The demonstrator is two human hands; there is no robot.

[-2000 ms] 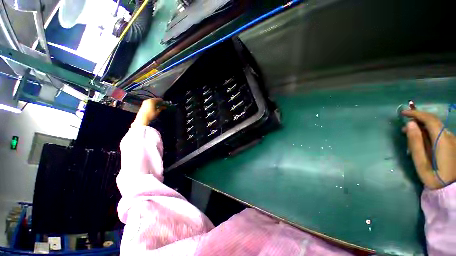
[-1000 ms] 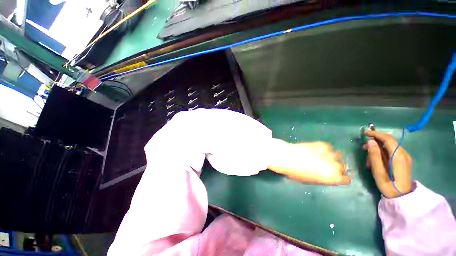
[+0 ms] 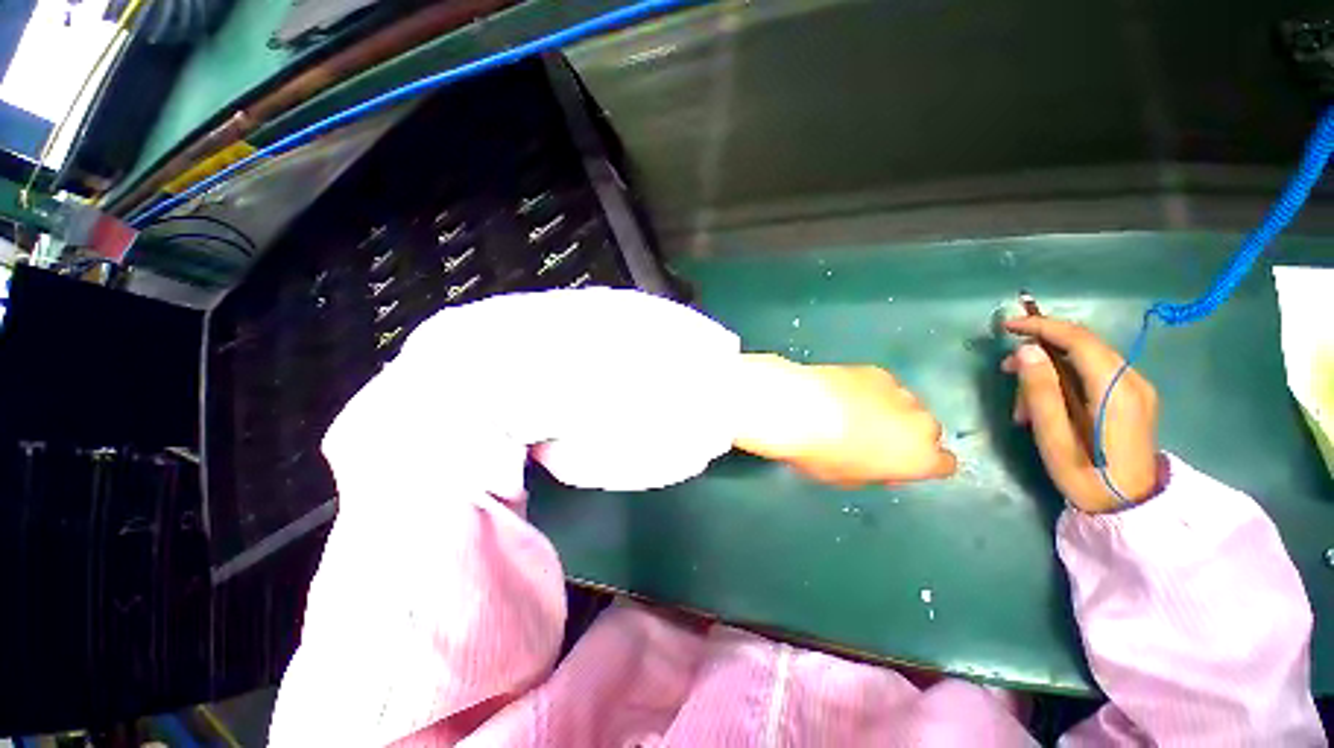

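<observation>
My left hand is over the green mat, back up, fingers curled down. Small pale specks and a faint pale patch show at its fingertips; whether it holds anything is hidden. My right hand is just to the right, above the mat, shut on a slim dark tool whose small light tip sticks out past the fingers. A blue band runs around the right wrist. The black slotted tray is at left, with silvery board edges in rows, partly covered by my left sleeve.
The blue coil cord runs from the right wrist to the upper right. A straight blue cable crosses the back left. A pale sheet lies at the right edge. Dark trays or boxes stand at far left. White specks are on the mat.
My left hand has moved from the tray's far left side across to the mat near my right hand. My right hand still holds the tool. The camera view has shifted right.
</observation>
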